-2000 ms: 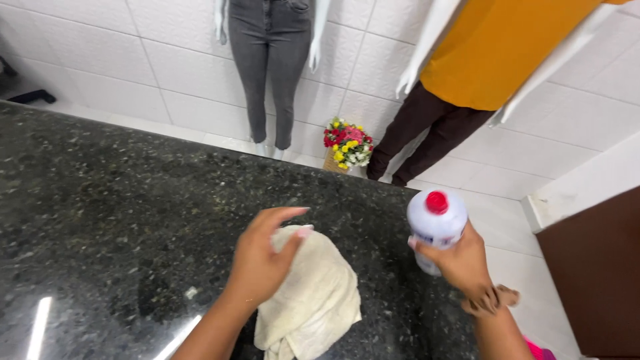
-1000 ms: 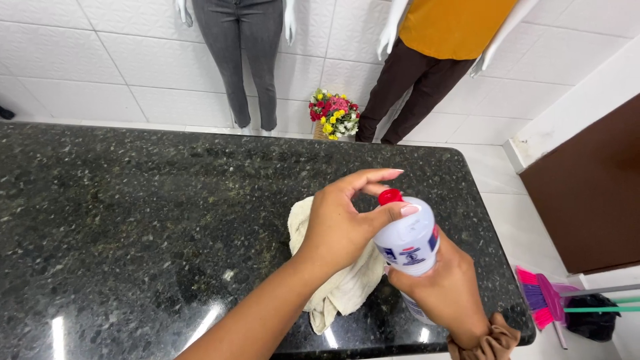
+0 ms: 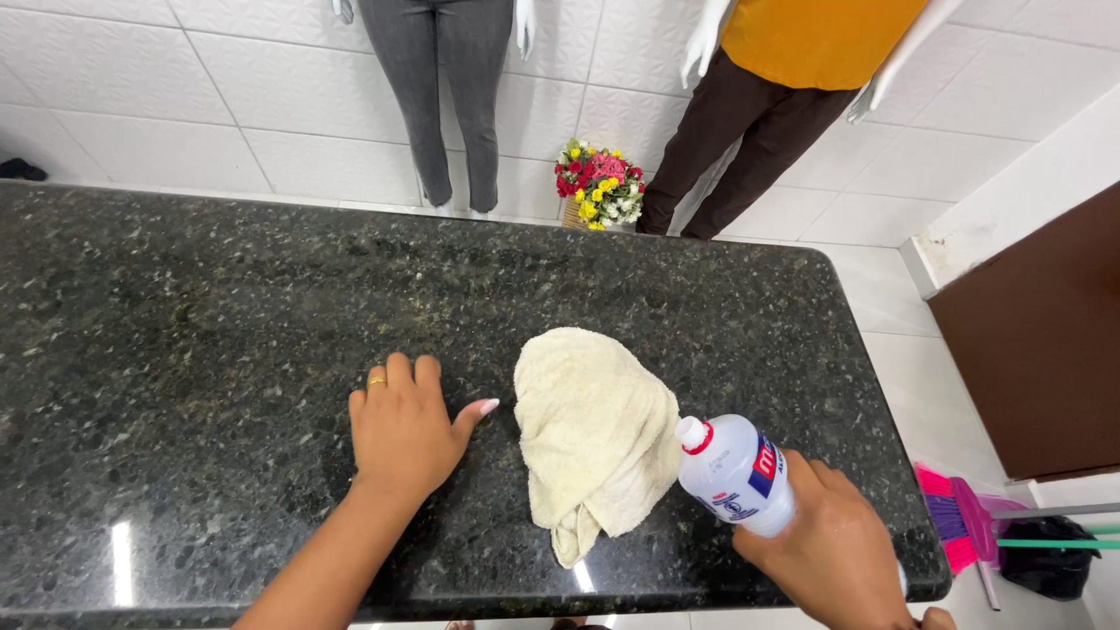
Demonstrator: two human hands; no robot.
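Note:
My right hand (image 3: 827, 534) grips a plastic bottle (image 3: 731, 472) with a printed label, tilted so that its white, uncapped mouth points left toward a cloth. That cream cloth (image 3: 595, 429) lies bunched on the dark granite countertop (image 3: 262, 350), just left of the bottle. On the other side of the cloth, my left hand (image 3: 407, 429) is over the countertop, fingers curled and thumb apart. Whether a small cap is hidden under its fingers cannot be seen.
Beyond the far edge stand two mannequins, one in grey jeans (image 3: 437, 87), one in dark trousers (image 3: 761, 122), with a flower bouquet (image 3: 600, 185) between them. A pink broom (image 3: 967, 525) and a black bag (image 3: 1050, 556) are at the right, near a brown door (image 3: 1041, 350).
The red cap seen on the bottle earlier is off its mouth. My left hand has moved from the bottle to the left of the cloth. The bottle is now tilted toward the cloth.

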